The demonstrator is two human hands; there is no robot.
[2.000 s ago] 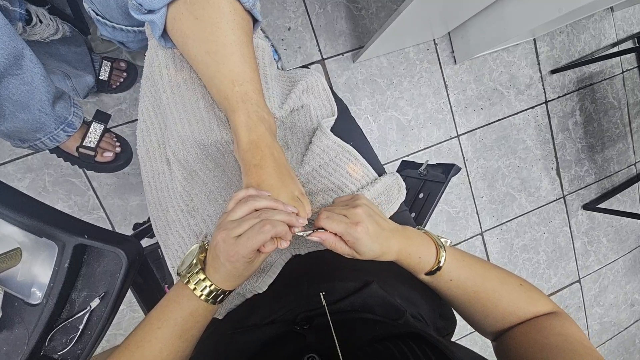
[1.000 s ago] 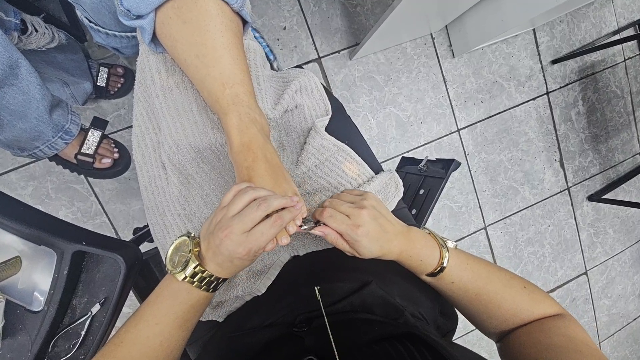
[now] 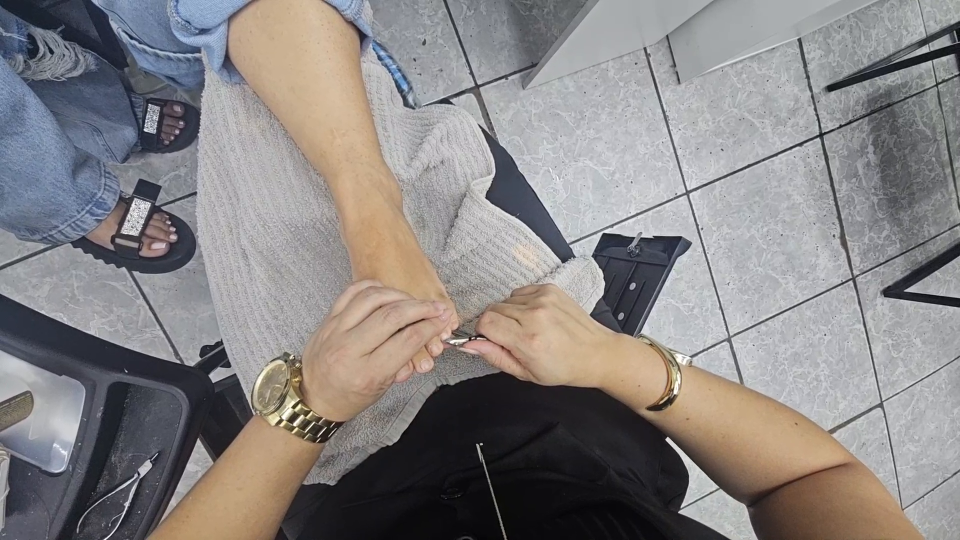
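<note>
A person's bare foot [image 3: 390, 240] rests on a beige ribbed towel [image 3: 277, 217], toes toward me. My left hand [image 3: 375, 349], with a gold watch on its wrist, lies over the front of the foot and holds the toes, hiding some of them. My right hand [image 3: 536, 330], above a gold bracelet, is closed around a small metal nipper-like tool [image 3: 461, 340]. The tool's tip meets the toes beside my left fingertips; the exact contact point is too small to tell.
At the lower left, a black tray [image 3: 180, 390] holds metal nippers [image 3: 124, 491] and a clear container [image 3: 56, 412]. Two sandalled feet [image 3: 150, 229] stand at the left. A black footrest part [image 3: 637, 277] juts out right of the towel. Grey panels and black metal legs stand farther right.
</note>
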